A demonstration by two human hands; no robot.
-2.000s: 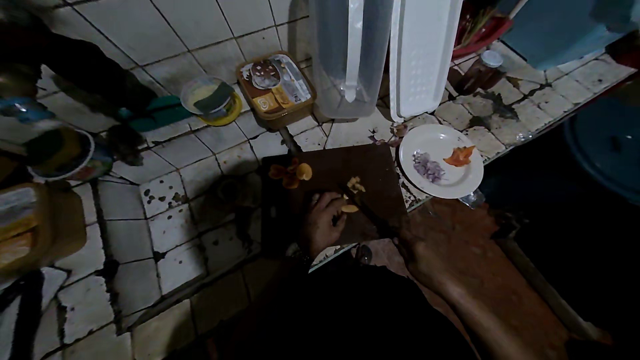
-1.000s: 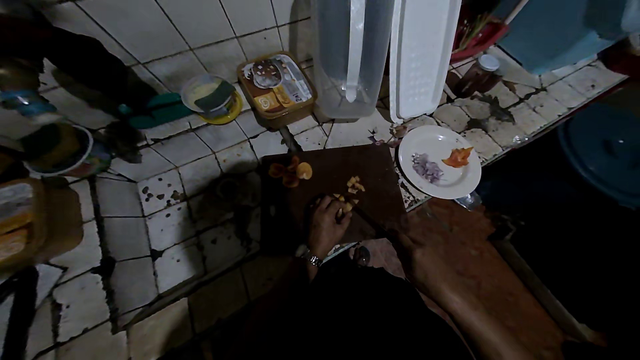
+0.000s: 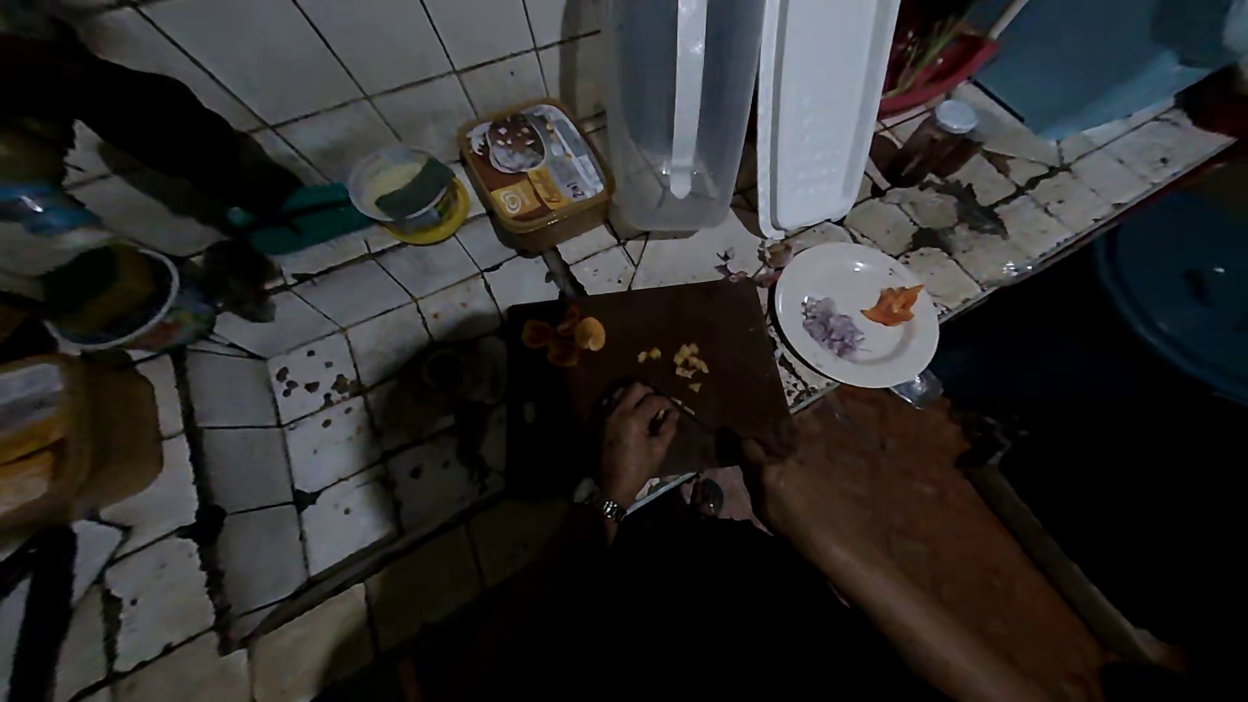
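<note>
My left hand (image 3: pixel 636 439), a watch on its wrist, rests with curled fingers on the dark cutting board (image 3: pixel 624 317), pressing a small pale yellow piece of food. My right hand (image 3: pixel 775 478) grips a knife at the board's lower right; its dark blade (image 3: pixel 694 414) points toward my left fingertips. Small pale yellow chopped pieces (image 3: pixel 690 361) lie above the blade. Orange round pieces (image 3: pixel 564 336) sit at the board's upper left. Right of the board, a white plate (image 3: pixel 887 364) holds chopped purple onion (image 3: pixel 831 328) and orange-red pieces (image 3: pixel 891 305).
Behind the board stand a lidded plastic tub (image 3: pixel 536 175), a clear tall container (image 3: pixel 673 117) and a white plastic lid (image 3: pixel 824 117). A small tub with a sponge (image 3: pixel 414 190) is farther left. A jar (image 3: pixel 936 141) stands at the back right, and another tub (image 3: pixel 78 439) at the left.
Since the first frame, more cut yellow pieces lie apart on the board. My left hand has shifted, and its watch now shows. My right hand stays at the board's lower right.
</note>
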